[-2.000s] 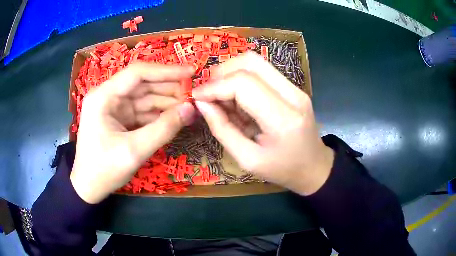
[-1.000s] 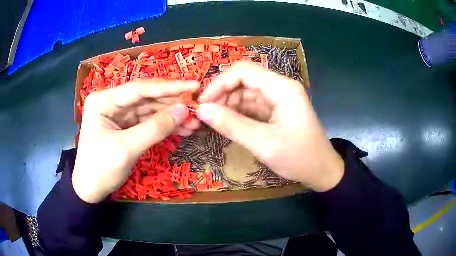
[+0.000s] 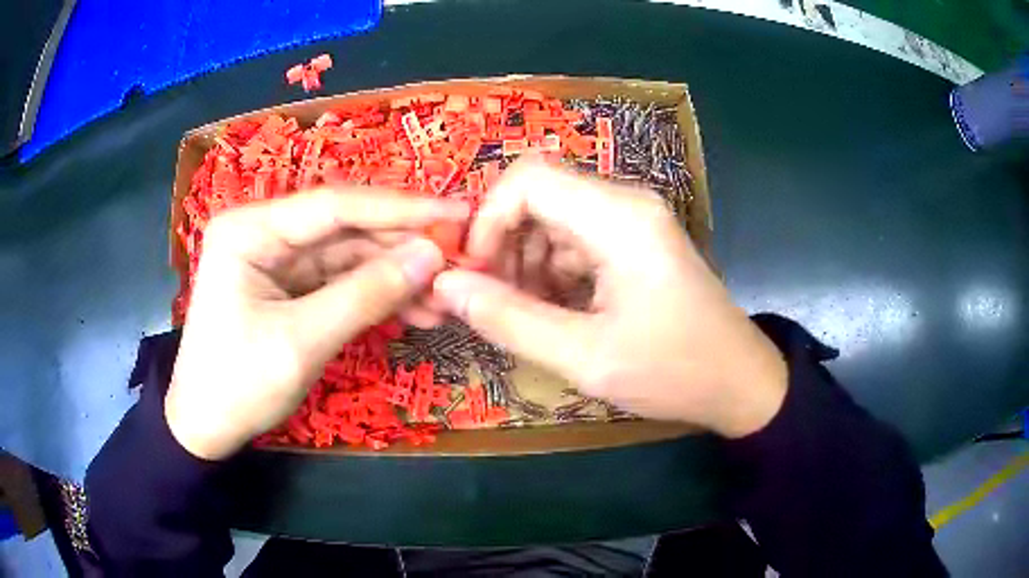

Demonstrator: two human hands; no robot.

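My left hand point(image 3: 305, 305) holds a small red plastic clip point(image 3: 447, 235) between thumb and fingers, above the middle of a shallow cardboard tray point(image 3: 474, 440). My right hand point(image 3: 621, 299) meets it from the right, its thumb and fingertips closed at the clip's lower end. The fingers are blurred, and whether a screw is between them cannot be told. Red clips point(image 3: 271, 158) are heaped in the tray's left and upper part. Thin dark metal screws point(image 3: 649, 141) lie at its upper right, and more lie below my hands.
A stray red clip point(image 3: 309, 72) lies above the tray, near a blue sheet point(image 3: 214, 45). A white edge strip point(image 3: 869, 34) runs along the far right. A blue-grey cylinder-like thing point(image 3: 993, 110) is at the right edge. The dark work surface point(image 3: 835, 226) is shiny.
Since the frame one second ago, both hands have stayed together at the clip, with the right fingertips slightly lower. The clip is tilted a little differently. The tray's contents look the same.
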